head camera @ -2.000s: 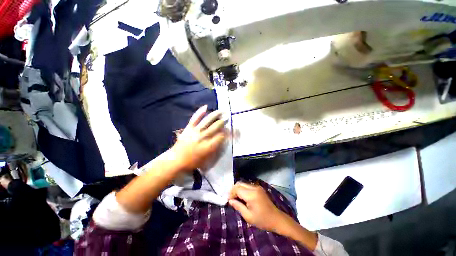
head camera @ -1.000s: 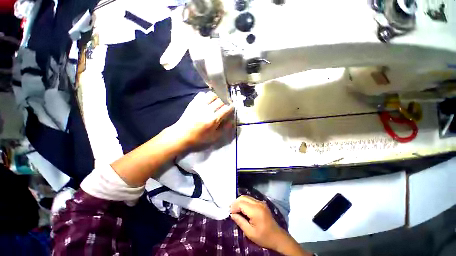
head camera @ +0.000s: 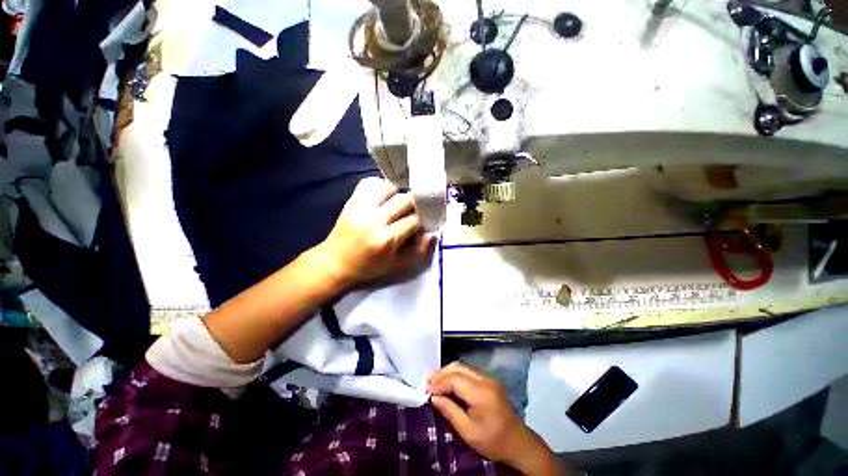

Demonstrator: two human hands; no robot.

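Observation:
A white-faced piece point(head camera: 402, 321) with a navy edge and narrow navy strips hangs from the machine needle area toward my lap. My left hand point(head camera: 381, 232) lies on its upper part just below the machine head, fingers bent; the fingertips are partly hidden. My right hand point(head camera: 474, 409) pinches its lower corner between thumb and fingers. A navy fabric panel point(head camera: 260, 177) lies left of the needle, with a pale elongated piece point(head camera: 325, 109) on it. The sewing machine point(head camera: 632, 74) stands over the table; its presser foot is hidden.
Red-handled scissors point(head camera: 739, 256) lie under the machine arm at the right. A mobile phone point(head camera: 602, 399) lies on a white surface below the table. A cut-piece pile point(head camera: 70, 186) hangs at the left. A printed ruler point(head camera: 642, 296) runs along the table's front edge.
The view has shifted, so more of the machine's top shows. My left hand has curled its fingers more over the white piece. My right hand keeps its pinch on the lower corner.

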